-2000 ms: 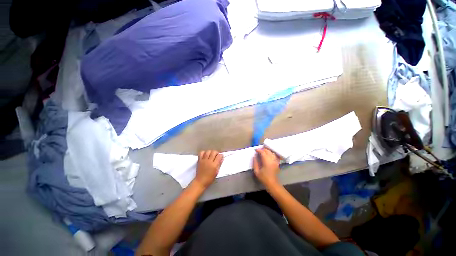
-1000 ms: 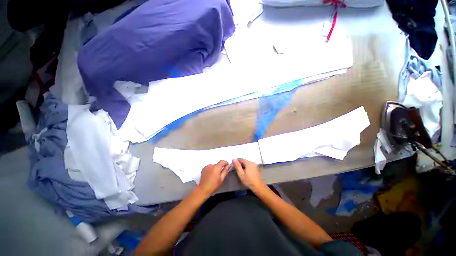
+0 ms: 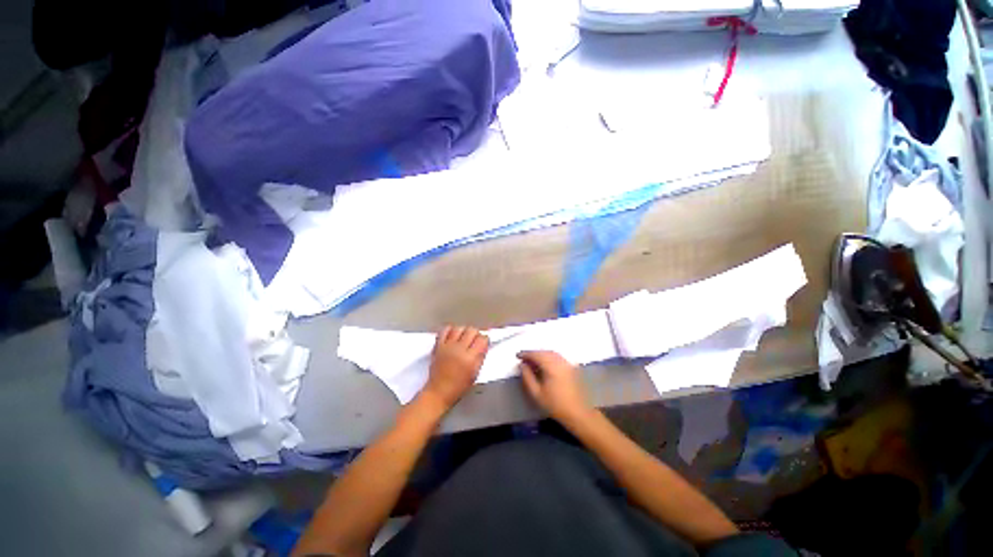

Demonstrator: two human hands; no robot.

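Observation:
A long white cut panel [image 3: 697,299] lies along the near edge of the table, flared at both ends. A folded-over strip or narrow piece crosses it right of its middle, and a loose white flap hangs toward the table edge at its right part. My left hand [image 3: 458,361] lies flat on the panel's left part, fingers pointing away from me. My right hand [image 3: 549,383] is at the panel's near edge, fingers curled; whether it pinches the fabric cannot be told.
Stacked white panels [image 3: 490,207] with blue sheet [image 3: 593,252] lie behind. A purple bundle [image 3: 348,98] is back left, white cloth [image 3: 207,337] left. A steam iron [image 3: 871,277] is parked right. A red-tied white bundle [image 3: 653,15] is at the back.
My left hand has moved from the panel's near edge onto its surface. My right hand has shifted slightly right and toward me. The crossing fold has moved right, and the right flap hangs lower.

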